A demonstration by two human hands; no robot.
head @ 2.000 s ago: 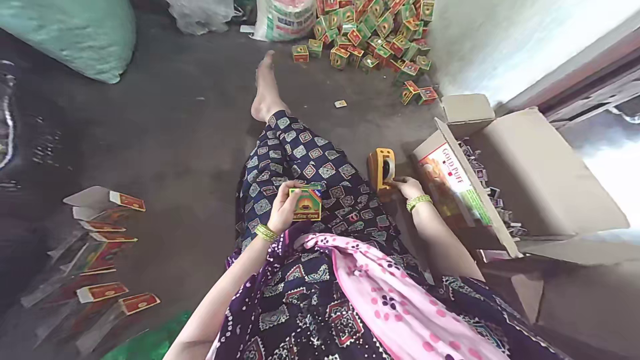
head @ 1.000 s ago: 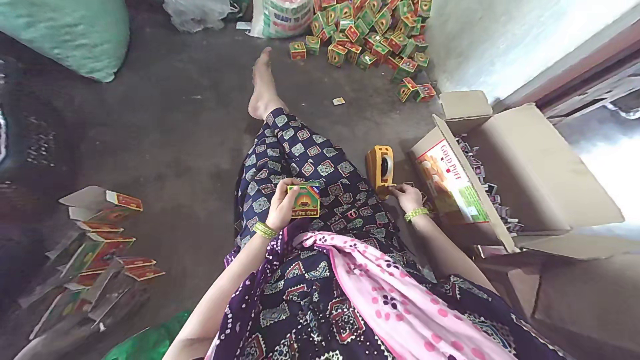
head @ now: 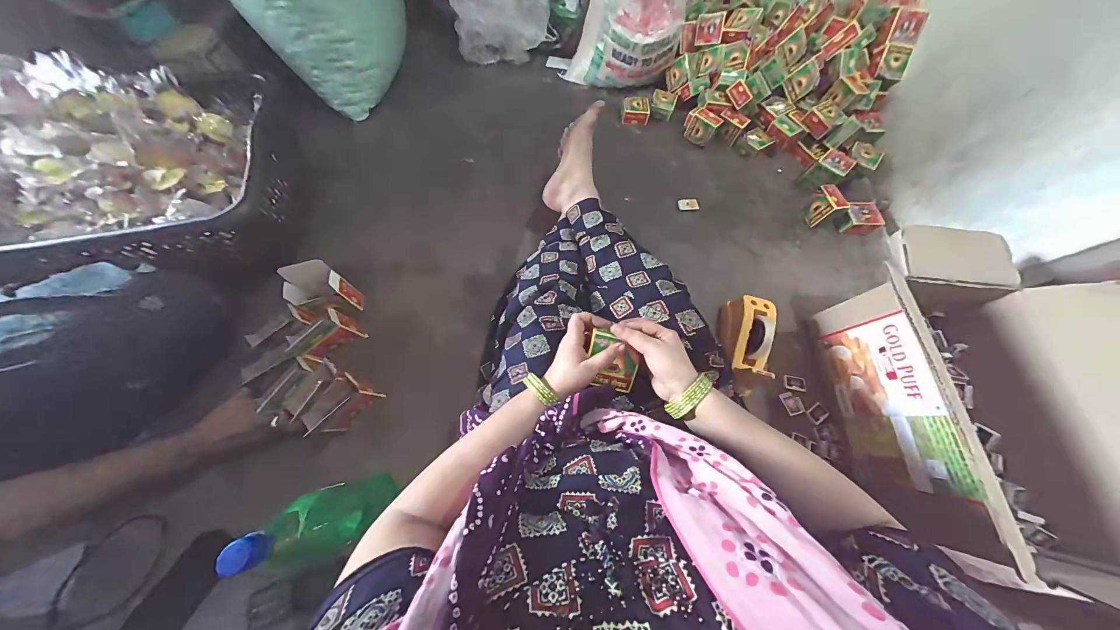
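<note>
A small green, red and yellow printed carton [head: 615,366] stands over my lap between both hands. My left hand [head: 577,357] grips its left side, thumb across its front. The fingers of my right hand [head: 658,352] touch its upper right edge; whether they pinch anything there cannot be told. To the right of my knees, a yellow tape dispenser [head: 749,334] rests on the floor. Some flattened or unfilled cartons [head: 319,350] lie in a loose stack on the floor at the left.
Many similar cartons [head: 787,79] are heaped by the wall. An open cardboard box [head: 910,394] holding small packets stands at right. At left are a black crate [head: 254,188] of wrapped items, another person's arm [head: 131,464] and a green bottle [head: 328,521].
My right hand has left the tape dispenser and moved left to the carton in my left hand. The view has shifted, showing the crate and the other person's arm.
</note>
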